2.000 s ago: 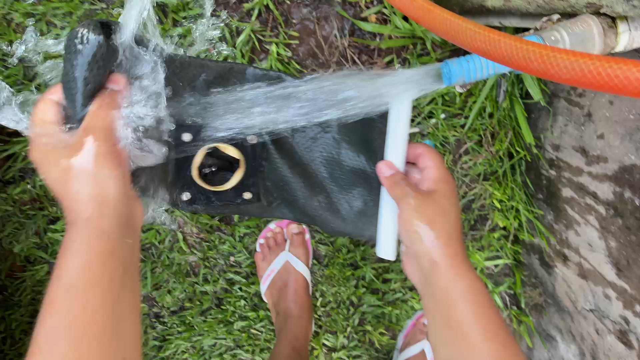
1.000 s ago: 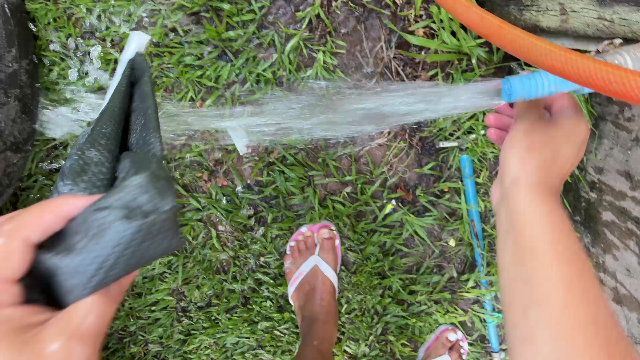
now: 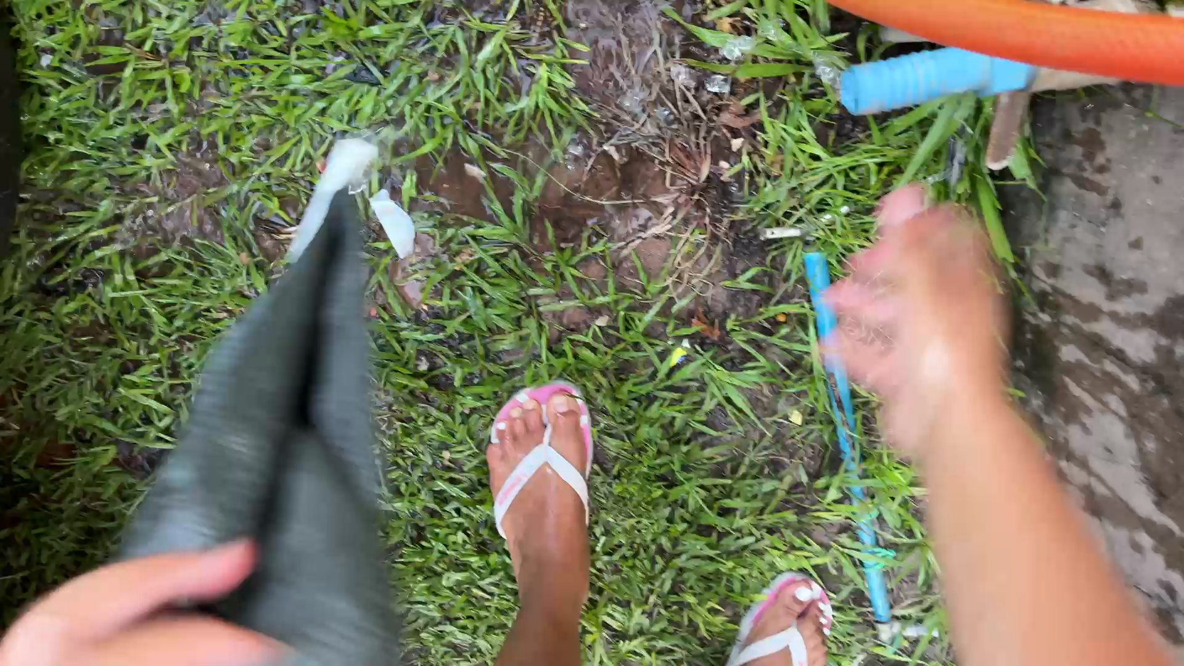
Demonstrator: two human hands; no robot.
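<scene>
A dark grey-green wet sheet-like bag (image 3: 277,444) hangs folded at the left, gripped at its lower end by my left hand (image 3: 139,610). At its upper tip shows a white tube end (image 3: 340,176). My right hand (image 3: 916,314), blurred, is off the bag with its fingers apart and nothing seen in them. It is below the light-blue pipe end (image 3: 934,81), not touching it. No water stream comes from that pipe end now.
An orange hose (image 3: 1036,32) crosses the top right. A thin blue pipe (image 3: 846,435) lies in the grass beside my right hand. Wet concrete (image 3: 1101,351) borders the right side. My feet in white-strapped flip-flops (image 3: 546,462) stand on the grass. A white scrap (image 3: 394,224) lies near the bag's tip.
The water stream from the light-blue pipe end has stopped. My right hand has left that pipe end and moved down. Two seconds back it held the white tube; the bag was then spread out, now folded.
</scene>
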